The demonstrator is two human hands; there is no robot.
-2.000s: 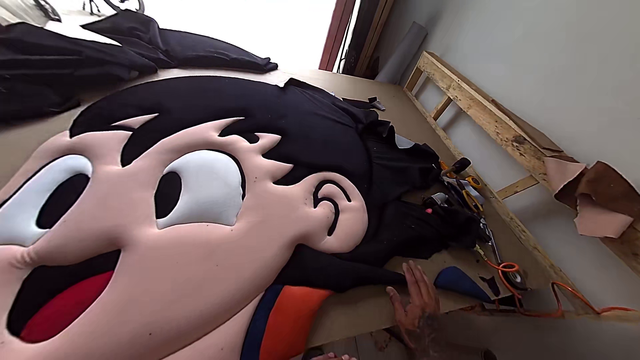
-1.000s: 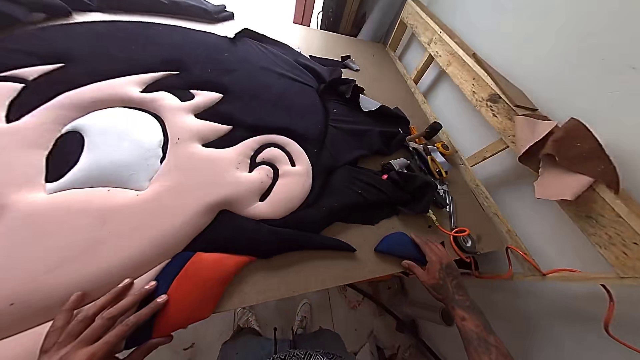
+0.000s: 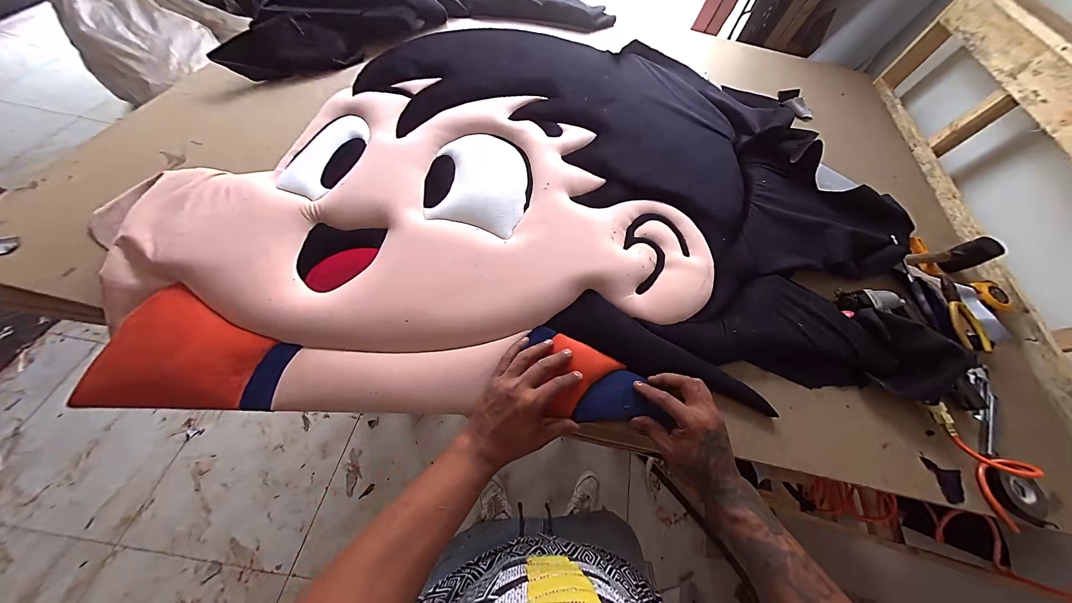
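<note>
A large padded cartoon face panel (image 3: 402,293) covered in pink fabric lies on the table, with a black hair section (image 3: 586,100) and loose black fabric around its right side. My left hand (image 3: 523,402) rests with spread fingers on the pink neck and the orange padded piece (image 3: 586,356) at its right end. The thumb and fingers of my right hand (image 3: 682,414) are on a blue padded piece (image 3: 615,395), which lies against the orange piece near the table's front edge. A black pointed piece (image 3: 670,347) lies just above both hands.
Pliers (image 3: 967,322), a hammer (image 3: 967,254), a tape measure (image 3: 992,295) and other tools lie at the right. An orange air hose (image 3: 997,465) and a roll of tape (image 3: 1017,490) are at the right front. A wooden frame (image 3: 963,201) stands behind. Black fabric (image 3: 335,33) lies at the back left.
My right hand has moved left with the blue piece, which lay apart on the table and now sits against the orange piece. My left hand has moved right along the neck. The view has shifted left.
</note>
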